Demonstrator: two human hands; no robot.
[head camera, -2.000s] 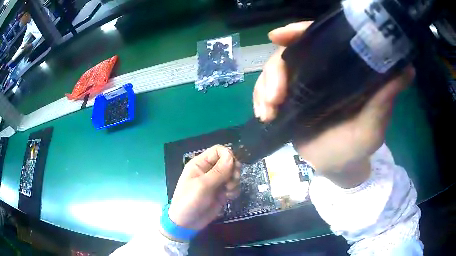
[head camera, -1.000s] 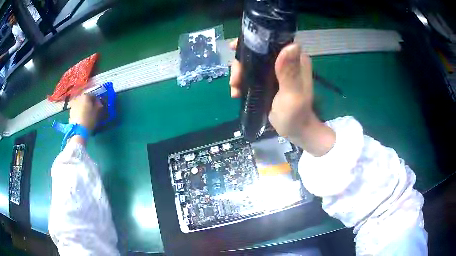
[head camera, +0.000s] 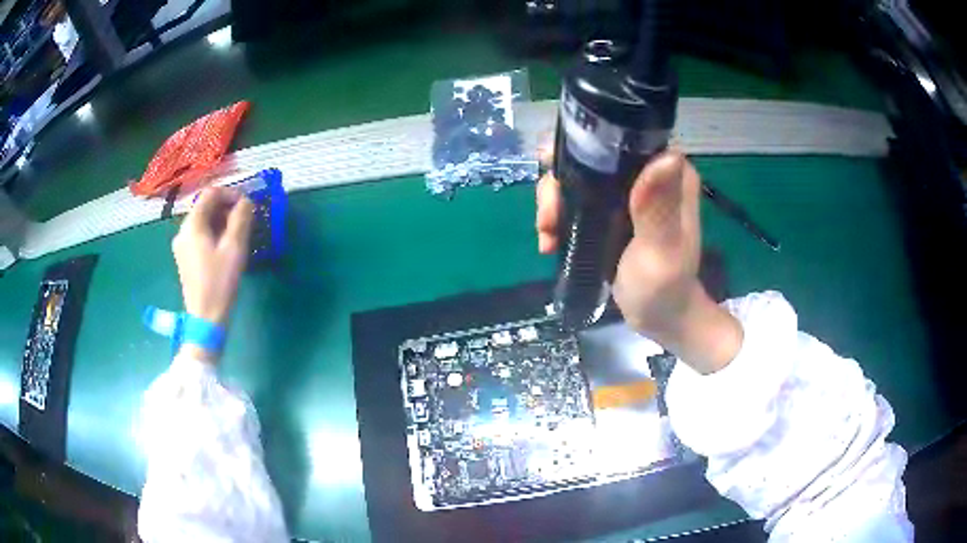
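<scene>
My right hand (head camera: 673, 260) is shut on the black electric screwdriver (head camera: 599, 202), held upright with its lower end over the top edge of the mainboard. Its bit cannot be made out. The mainboard (head camera: 498, 408) lies in its silver housing (head camera: 422, 483), with a shiny plate (head camera: 626, 440) and an orange flex cable (head camera: 623, 396) at its right. My left hand (head camera: 215, 239), with a blue strap (head camera: 186, 327) on the wrist, is at the blue screw bin (head camera: 278, 217), thumb and fingertips close together. Whether a screw is between them cannot be seen.
The unit lies on a black mat (head camera: 380, 424). Behind it are a clear parts bag (head camera: 477, 133) and a pale ridged strip (head camera: 371, 146). A red bag (head camera: 193, 149) touches the bin area. Dark tweezers (head camera: 740, 215) lie right. Another unit (head camera: 45, 345) lies far left.
My left hand has gone from the mainboard to the blue bin, its fingertips now higher and clear of the screws. The screwdriver has swung from a steep tilt near the camera to upright.
</scene>
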